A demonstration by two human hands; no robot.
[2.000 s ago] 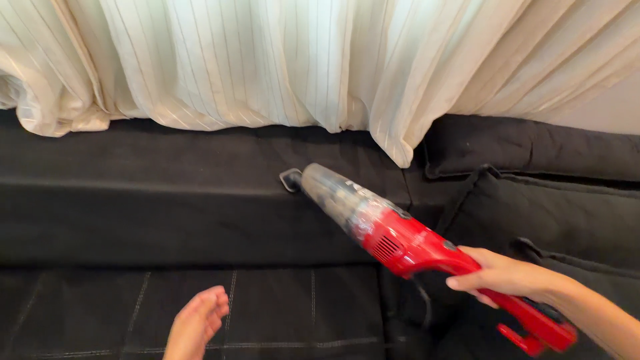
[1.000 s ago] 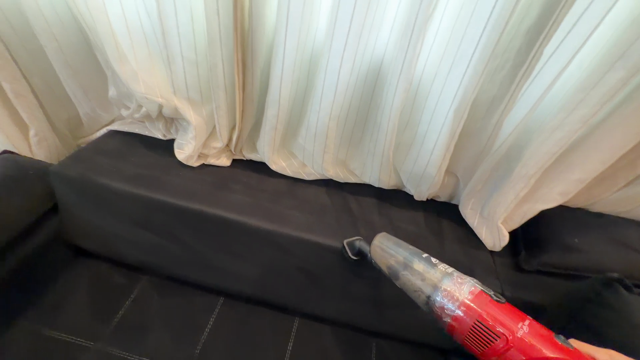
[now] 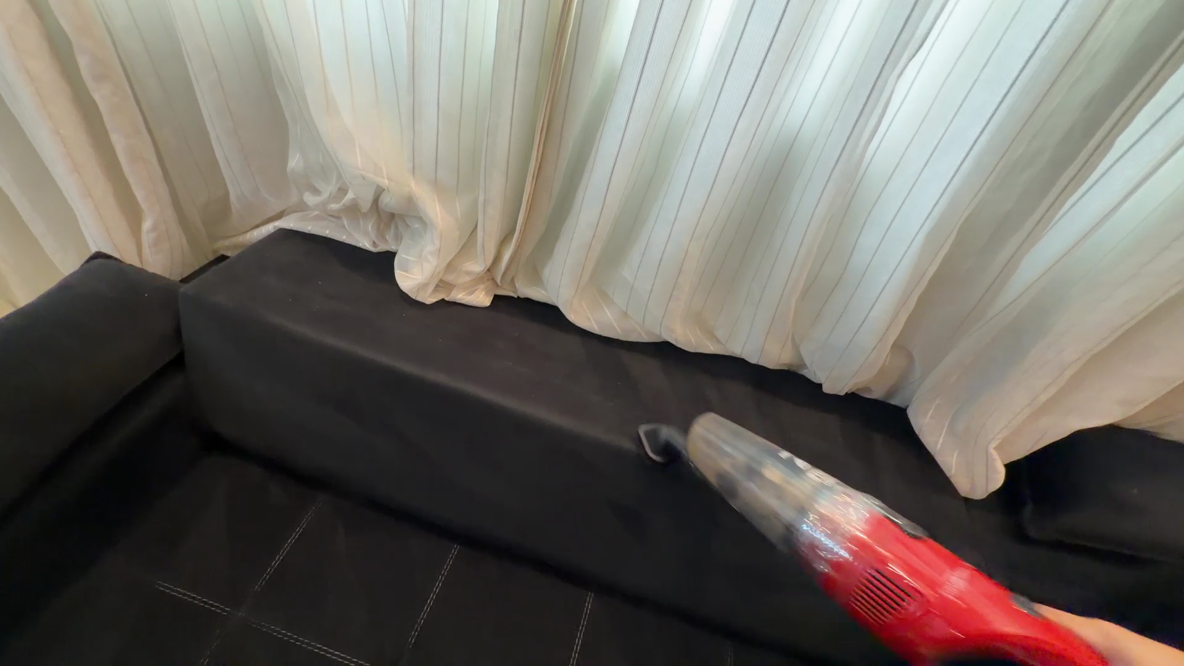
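At the lower right, part of my right hand [image 3: 1101, 638] shows at the handle end of a red handheld vacuum cleaner [image 3: 925, 583] with a clear dust cup. Its small dark nozzle [image 3: 660, 442] meets the upper front edge of the black sofa backrest [image 3: 481, 407]. The vacuum points up and to the left. Most of my right hand is cut off by the frame's edge. My left hand is out of view.
Striped cream curtains [image 3: 703, 185] hang behind the backrest, their hems resting along its top. A black sofa arm [image 3: 83, 351] stands at the left, a black cushion [image 3: 1110, 490] at the right. The seat [image 3: 370, 573] has pale stitching.
The view has swung to the left, bringing in the backrest's left end and the sofa arm. My left hand, seen over the seat two seconds ago, has left the view.
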